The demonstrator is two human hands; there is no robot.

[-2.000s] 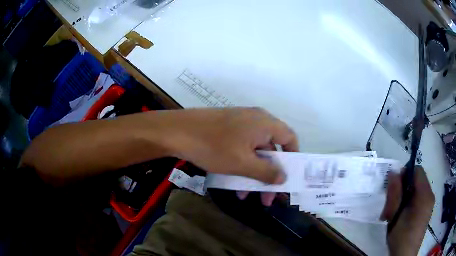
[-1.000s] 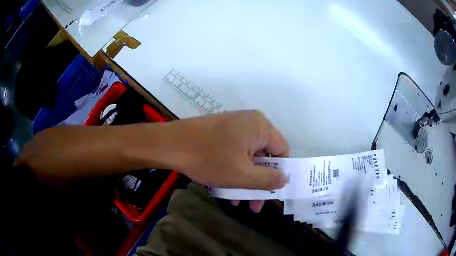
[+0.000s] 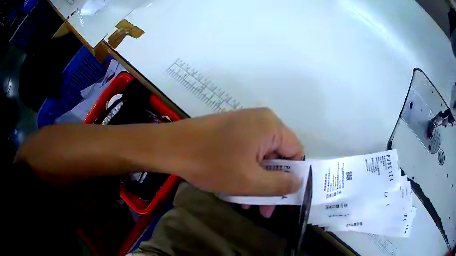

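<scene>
My left hand holds the white printed label strip between thumb and fingers at the table's front edge. The dark scissors stand across the strip just right of my left thumb; their handle is cut off by the lower edge. My right hand is not in view. Several white care labels lie fanned on the table, partly under the strip's printed end. Whether the blades are open or closed is unclear.
The needle plate and presser foot are at the right. A printed ruler runs along the table. A red basket and blue basket stand left. Brown tape sits on the table edge. Olive cloth covers the lap.
Earlier my right hand was at the label ends with the scissors; it has left the picture. The scissors have moved left onto the strip beside my left thumb. My left hand keeps its hold.
</scene>
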